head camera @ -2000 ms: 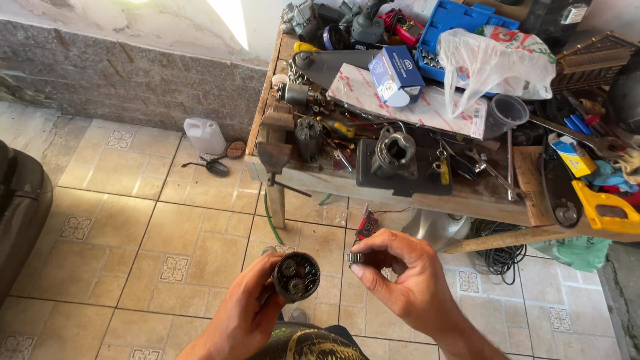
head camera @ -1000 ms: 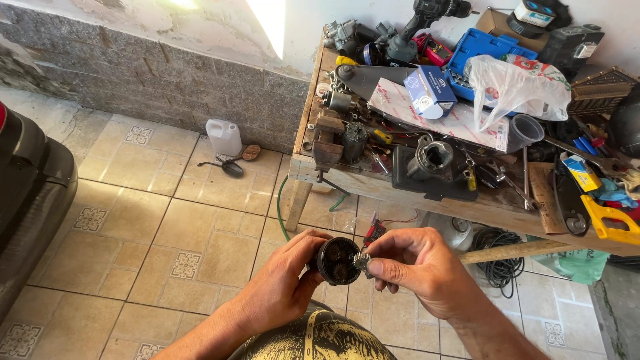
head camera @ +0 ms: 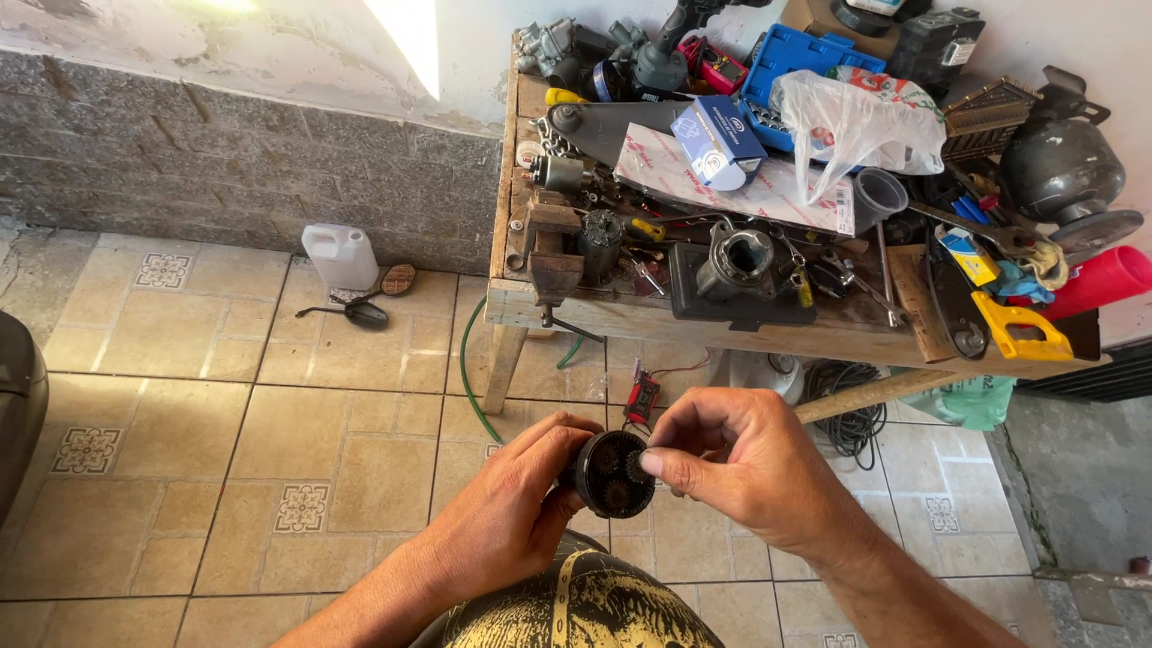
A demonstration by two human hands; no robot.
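Observation:
My left hand grips a dark, round ring gear housing from its left side, its open face turned up and toward the right. Small toothed gears sit inside the housing. At its right rim, my right hand pinches a small gear between thumb and forefinger, partly inside the housing; the fingertips hide some of it. Both hands are above the black and yellow seat, in front of the wooden workbench.
A bench vise, a metal housing on a black case, a blue socket case and a yellow-handled saw crowd the bench. Below are a red multimeter-like device and coiled cable. A white jug and mirror lie left.
Two seconds ago my right hand held the small gear apart from the housing; now it is at the housing's opening. My left hand still grips the housing.

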